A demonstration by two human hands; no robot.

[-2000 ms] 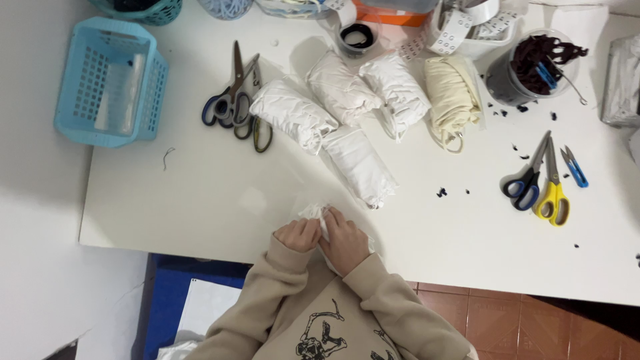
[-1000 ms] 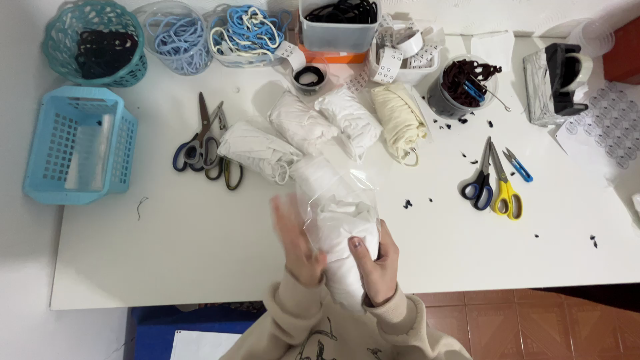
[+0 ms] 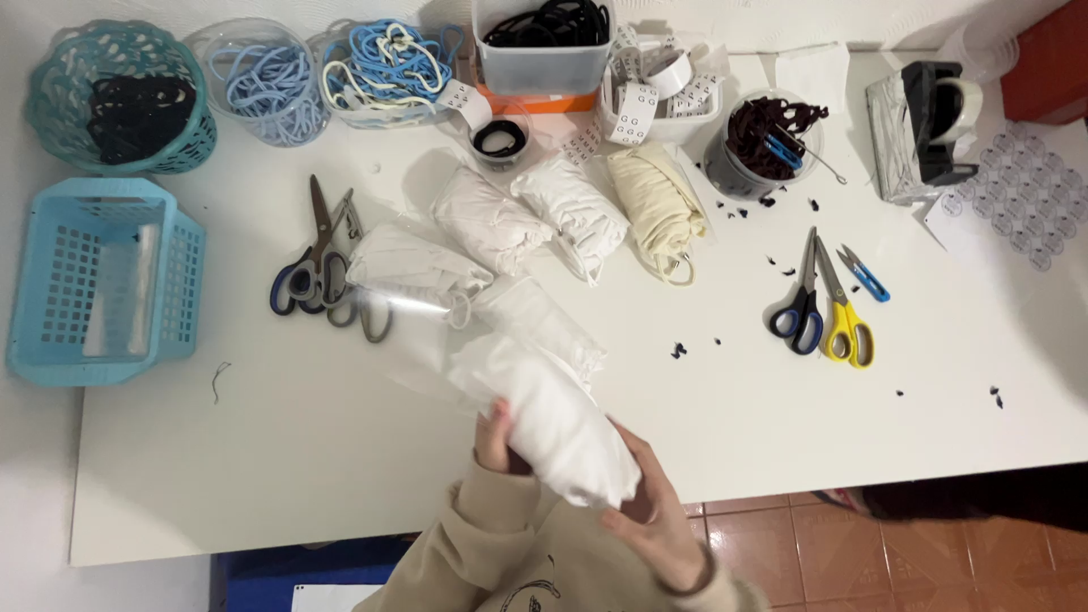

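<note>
Both hands hold a rolled white cloth bundle in a clear plastic bag, tilted above the near edge of the table. My left hand grips its left side, thumb on top; my right hand is around its lower right end. Just beyond, a bagged white bundle lies partly behind the held one. Farther back are a bagged off-white bundle, a pinkish-white bundle, a white bundle and a cream bundle with a cord loop.
Scissors lie left of the bundles. Blue-handled scissors, yellow-handled scissors and thread snips lie at right. A blue basket, tubs of cords, a tub of dark strips and a tape dispenser stand around.
The hands were close together near the table edge two seconds ago. The held bundle, upright in view a second ago, now slants to the upper left, its bag end over the other bundles.
</note>
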